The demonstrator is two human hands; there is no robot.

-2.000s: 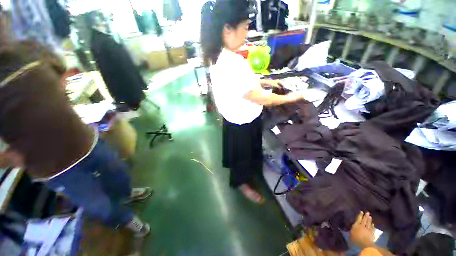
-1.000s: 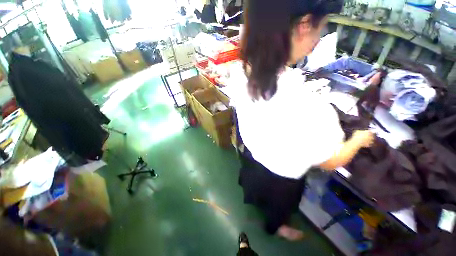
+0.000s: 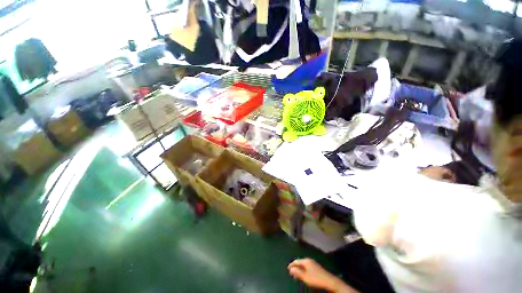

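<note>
My right hand (image 3: 309,272) shows at the bottom edge, right of centre, small and blurred. It is over the floor, in front of a dark skirt, holding nothing visible, with its fingers loosely bent. My left hand is out of the picture. Nearest ahead are two open brown cartons (image 3: 229,214) with clear plastic bags and small parts inside. A white sheet with a small dark square (image 3: 306,166) lies on the table corner. A lime green fan (image 3: 304,113) stands behind it.
A person in a white top (image 3: 435,234) stands close at right, one hand on the table. A red basket (image 3: 233,104) sits on a wire rack, with dark pieces hanging behind. A blue basket (image 3: 426,106) is at the back right. Green floor (image 3: 154,246) shows at left.
The view has turned and moved toward the rack; the cartons and fan are nearer. The person in white is now at the right edge. My right hand has left the dark cloth.
</note>
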